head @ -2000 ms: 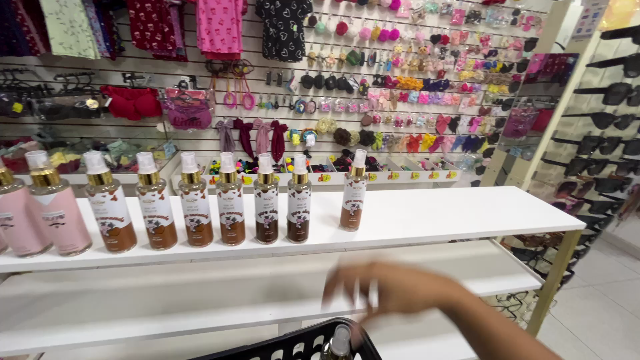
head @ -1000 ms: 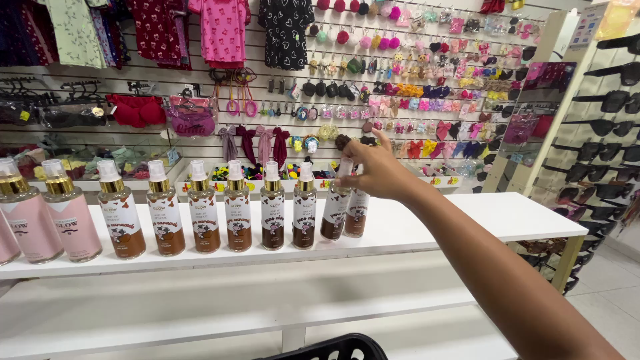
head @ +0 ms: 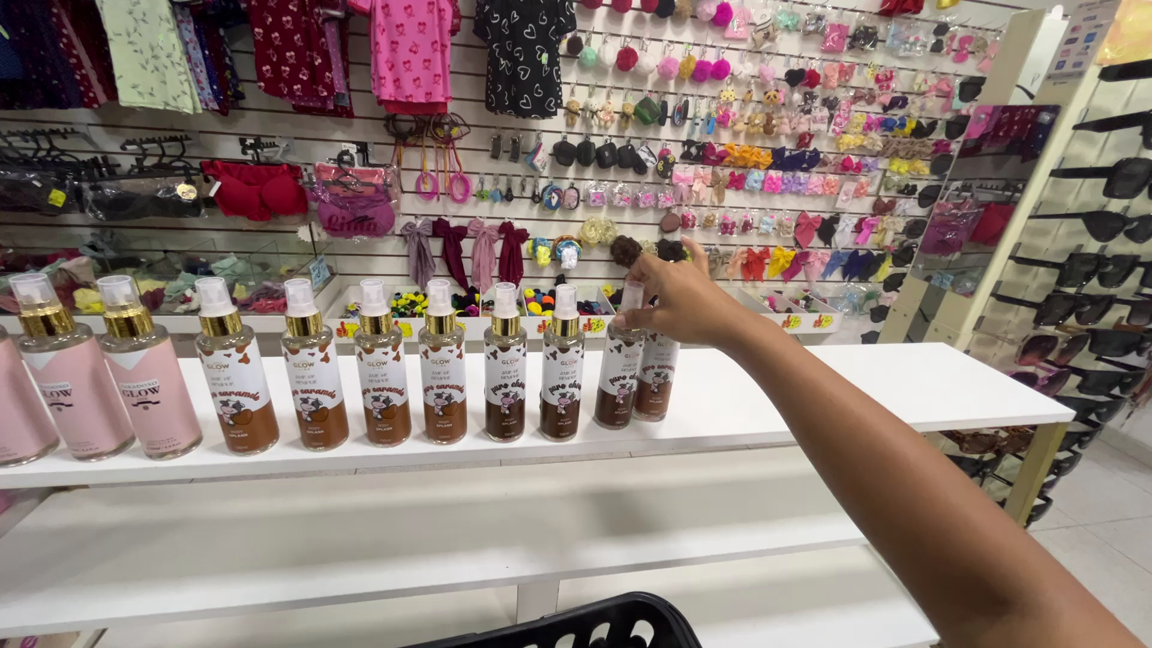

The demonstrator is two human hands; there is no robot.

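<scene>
My right hand [head: 670, 297] holds the capped top of a dark-brown body splash bottle [head: 619, 382], which stands on the white top shelf [head: 810, 387]. Just behind and to its right, partly covered by the hand, is a caramel-brown body splash bottle [head: 657, 382]. To the left stand two more dark-brown bottles [head: 561, 387], then several caramel-brown bottles [head: 324, 387], then pink spray bottles [head: 162, 396] at the far left. All have gold collars and clear caps. My left hand is out of view.
A black plastic basket [head: 630, 621] is at the bottom edge, in front of the lower white shelf [head: 432, 531]. Behind the shelf are bins of small accessories [head: 540, 310] and a slatted wall with hair bows and clothes. Racks of sunglasses [head: 1093, 270] stand at the right.
My right hand has moved from over the basket up to the shelf. A dark bottle now stands under it, beside the caramel bottle that stood apart. The basket shows less.
</scene>
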